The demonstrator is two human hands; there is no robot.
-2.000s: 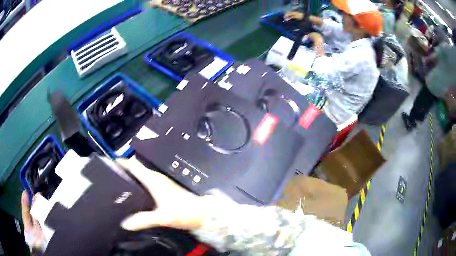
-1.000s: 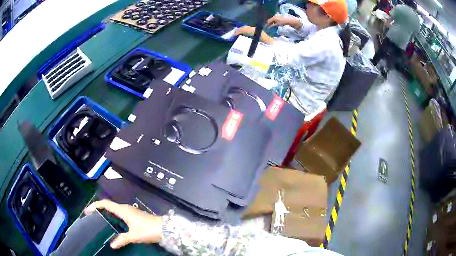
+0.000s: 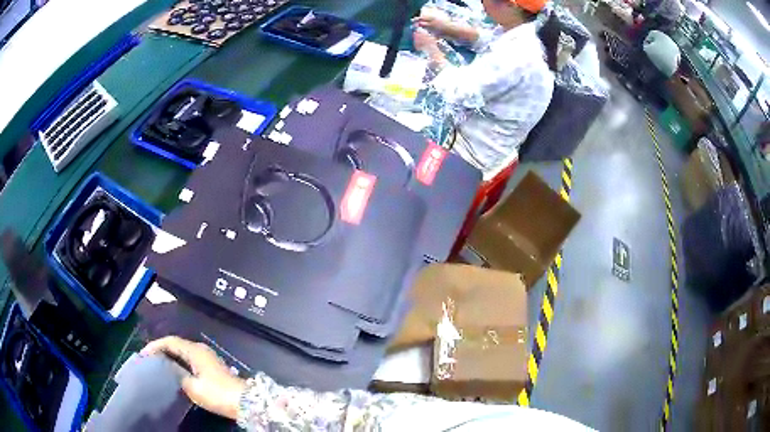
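My right hand (image 3: pixel 198 371) is at the lower left, its fingers bent over the edge of a folded box (image 3: pixel 137 390). The box's pale grey inside shows, blurred and cut off by the bottom edge. My left hand is not in view. Right above my right hand lies a stack of black flat boxes (image 3: pixel 295 274) with a headphone picture, a red patch and small round icons. A second stack of flat boxes (image 3: pixel 452 181) lies partly under it, at its upper right.
Blue trays (image 3: pixel 150 217) with black headsets stand along the green line at left and behind. A white slotted holder (image 3: pixel 78 126) lies at upper left. Open brown cartons (image 3: pixel 490 337) stand right of the bench. A person in an orange cap (image 3: pixel 498 89) works at the top.
The white-flapped blank held in both hands at first is gone from view; my right hand now holds a folded box. My left hand has left view. The bench scene has shifted left.
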